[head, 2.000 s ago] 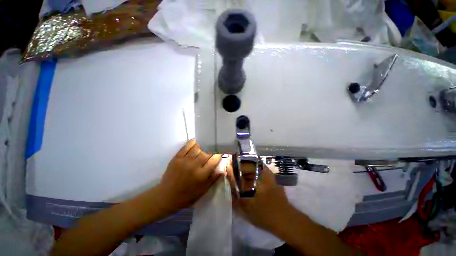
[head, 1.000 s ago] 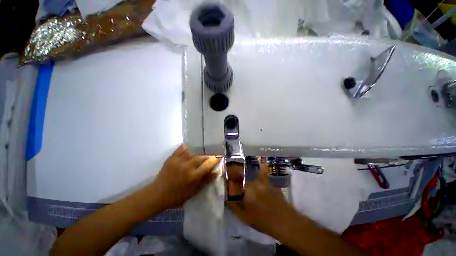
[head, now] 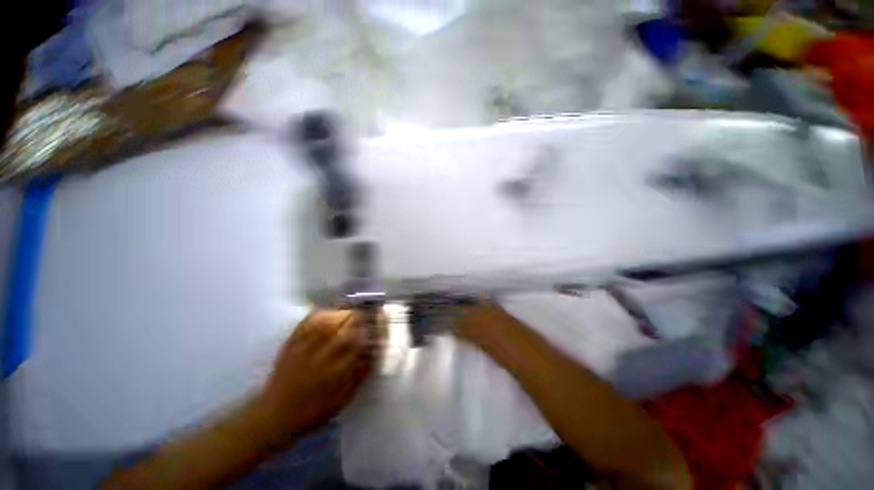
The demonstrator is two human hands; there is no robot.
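Note:
The frame is blurred by motion. A white fabric piece (head: 398, 421) hangs over the table's front edge below the brightly lit needle area. My left hand (head: 321, 364) is at the left of the needle area, its curled fingers on the fabric's upper left edge. My right hand (head: 479, 323) reaches up to the machine's front, right of the needle area; its fingertips are hidden or blurred. The white sewing machine head (head: 594, 196) spans the view behind both hands, with a dark post (head: 326, 158) at its left end.
A white table (head: 163, 287) with blue tape (head: 27, 278) lies left. A brown plastic-wrapped package (head: 177, 96) is behind it. A white garment heap (head: 431, 72) lies behind the machine. Red plastic (head: 719, 426) is at the lower right, near a blurred dark red tool (head: 637, 311).
The view has shifted, moving the machine left in the picture. My right hand has moved from the fabric beside the take-up guard up and right to the machine's front. My left hand stays near the needle.

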